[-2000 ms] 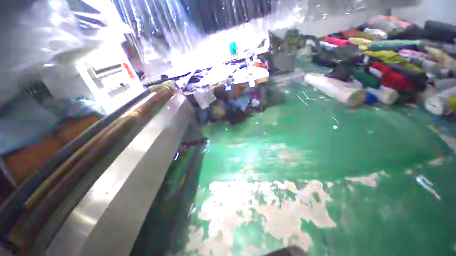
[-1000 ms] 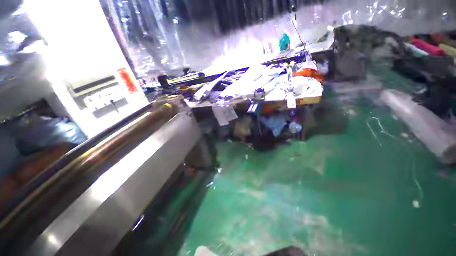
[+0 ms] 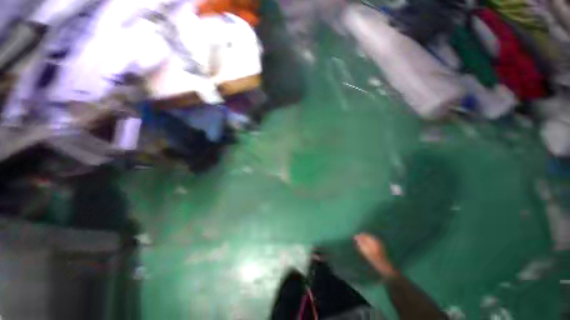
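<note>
My right hand (image 3: 374,250) is small and blurred at the lower middle right, over the green floor, with a brown sleeve behind it. I see nothing in it, but its fingers are too blurred to read. My left hand is not in the picture. A cluttered table (image 3: 240,85) lies nearest in front at the upper left, heaped with overexposed white sheets (image 3: 144,50) and an orange item (image 3: 230,9). Neither hand touches it.
A thick white fabric roll (image 3: 403,62) lies on the green floor (image 3: 300,187) at the upper right, beside red (image 3: 514,56) and other coloured rolls. Dark and blue cloth (image 3: 209,122) is under the table. A grey machine part (image 3: 56,269) stands at the lower left.
The view has moved closer to the table and tilted down. The table now fills the upper left and the long metal machine has mostly left view. My right hand and dark-clothed legs have come into view.
</note>
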